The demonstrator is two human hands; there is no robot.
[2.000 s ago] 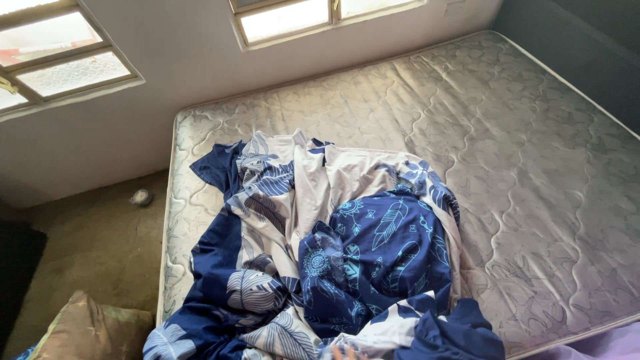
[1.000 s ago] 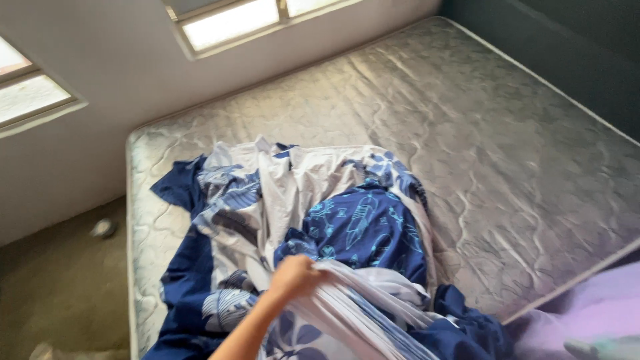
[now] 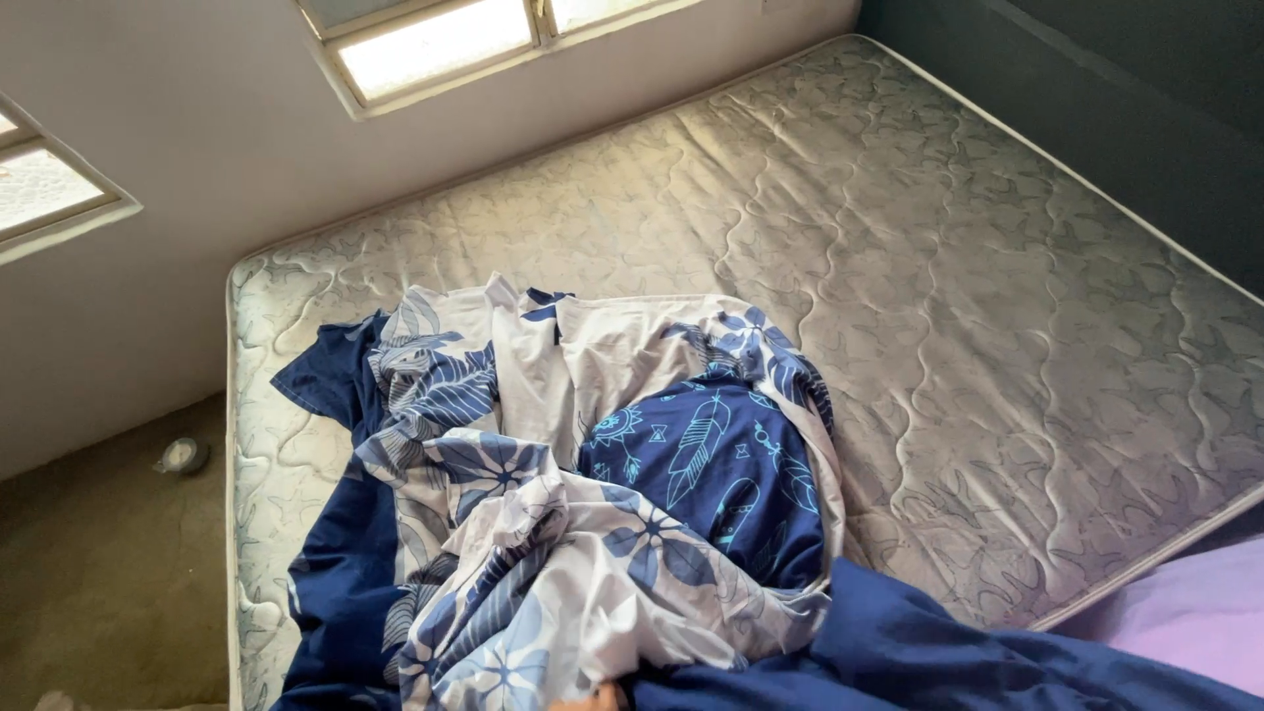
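A bunched sheet (image 3: 632,553), white with blue leaves and flowers and with dark blue parts, lies on the quilted mattress (image 3: 918,326). Dark blue cloth (image 3: 948,642) from the pile stretches toward the lower right edge. Within its folds lies a navy cloth item (image 3: 731,464) with turquoise feather and sun prints. At the bottom edge a little of a hand, seemingly my left hand (image 3: 591,698), shows against the sheet; the frame cuts it off, so its grip cannot be made out. My right hand is out of view.
Windows (image 3: 439,49) sit in the pale wall (image 3: 197,148) beyond the mattress, and a dark surface (image 3: 1106,118) borders its right side. A small round object (image 3: 183,455) rests on the brown floor (image 3: 118,563) at the left. Purple fabric (image 3: 1175,602) lies at the lower right.
The hand that held a bunch of the white sheet over the pile has moved down to the bottom edge. A flowered part now lies folded over the pile, and dark blue cloth spreads rightward.
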